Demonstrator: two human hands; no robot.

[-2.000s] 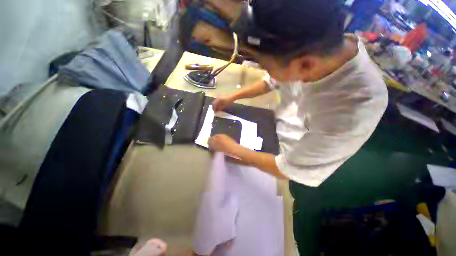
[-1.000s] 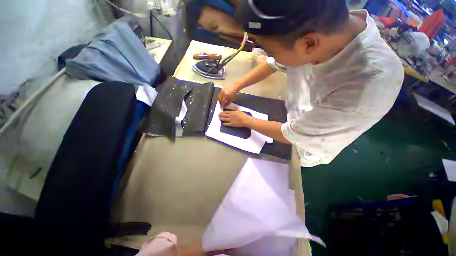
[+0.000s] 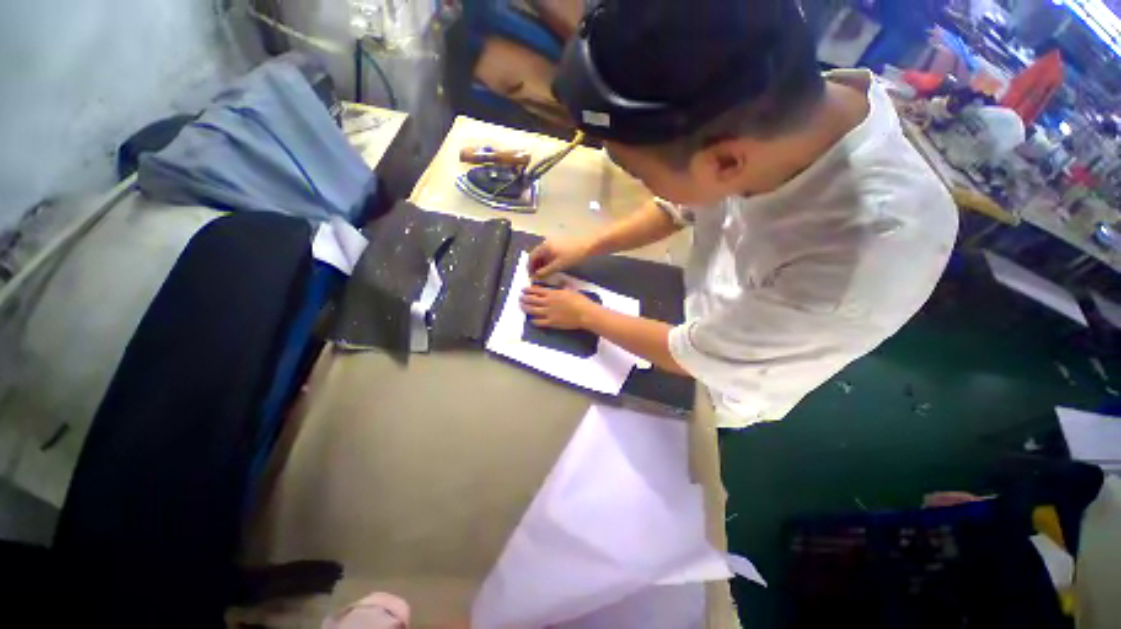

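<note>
A large pale lilac-white paper sheet point(image 3: 602, 504) lies at the near right of the beige ironing table point(image 3: 406, 430), with a folded piece on top. Its corner sticks out past the table's right edge. A pink shape point(image 3: 369, 611), perhaps my sleeve, is cut off at the bottom edge. Neither of my hands can be made out. Beyond the sheet, a white template point(image 3: 582, 365) with a rounded opening lies on a dark cloth panel point(image 3: 658, 391). A co-worker's two hands press on a small dark piece in the opening.
The co-worker point(image 3: 811, 258) in a white top leans over from the right. A steam iron point(image 3: 502, 184) rests at the table's far end. Speckled dark cloth point(image 3: 424, 277) lies left of the template. A long black padded arm point(image 3: 184, 406) and blue-grey cloth point(image 3: 258, 148) are at left.
The sheet's top piece is now folded over and lies flatter, with its corner past the right edge. The co-worker's hands have moved together over the template's opening.
</note>
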